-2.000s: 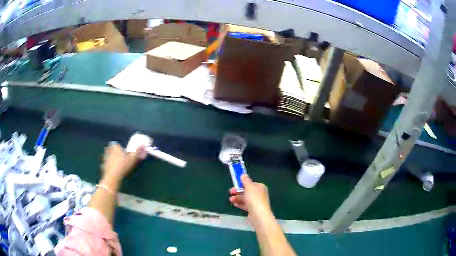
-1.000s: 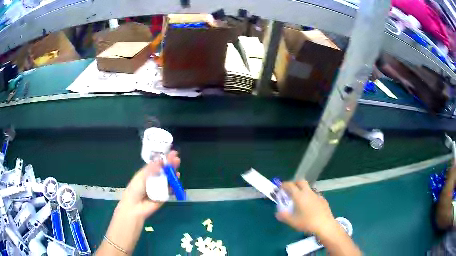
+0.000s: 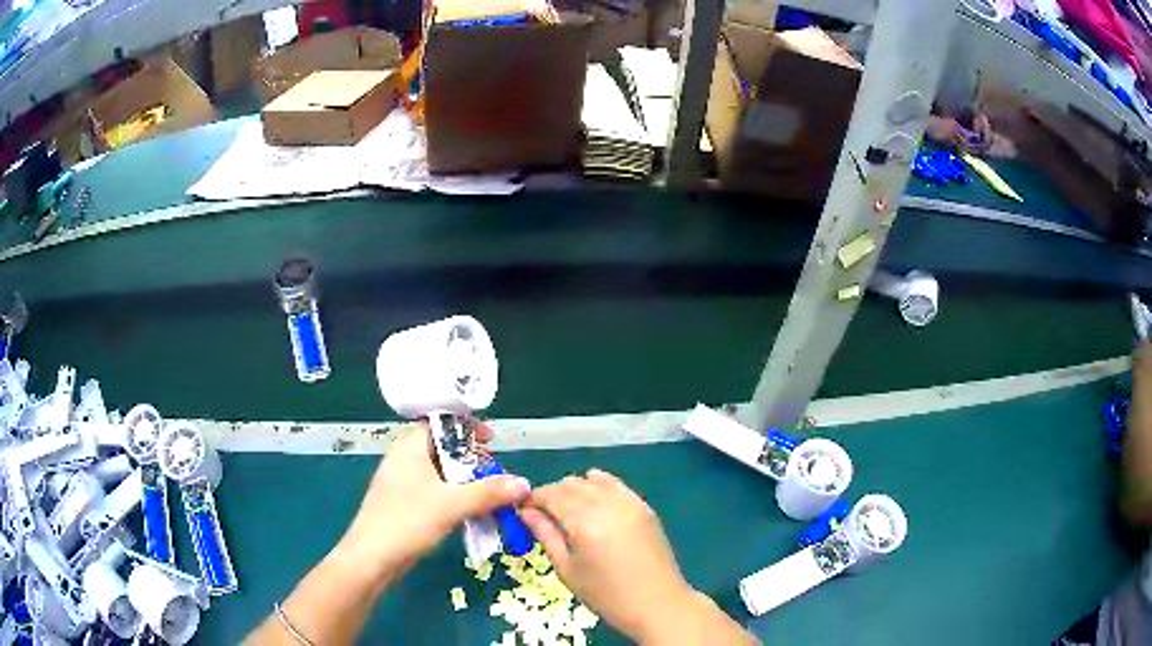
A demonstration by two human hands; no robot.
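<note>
A white handheld fan body is held upright, head up, in my left hand, which wraps around its open handle. A speckled circuit board shows in the handle. The blue battery cell sits beside the lower handle, slightly angled out. My left thumb lies on its upper end. My right hand has its fingertips at the battery's upper side, touching my left thumb; whether they pinch anything is hidden. Small cream foam pads lie in a loose heap on the green bench below my hands.
Two fan bodies lie on the bench at right. Piled fans fill the left. Fans lie on the conveyor belt. A metal post rises right of centre. Another person's arm is at the far right edge.
My right hand has let go of the other fan, now lying on the bench, and moved left to the battery. My left hand has brought its fan over the pads. The view has shifted.
</note>
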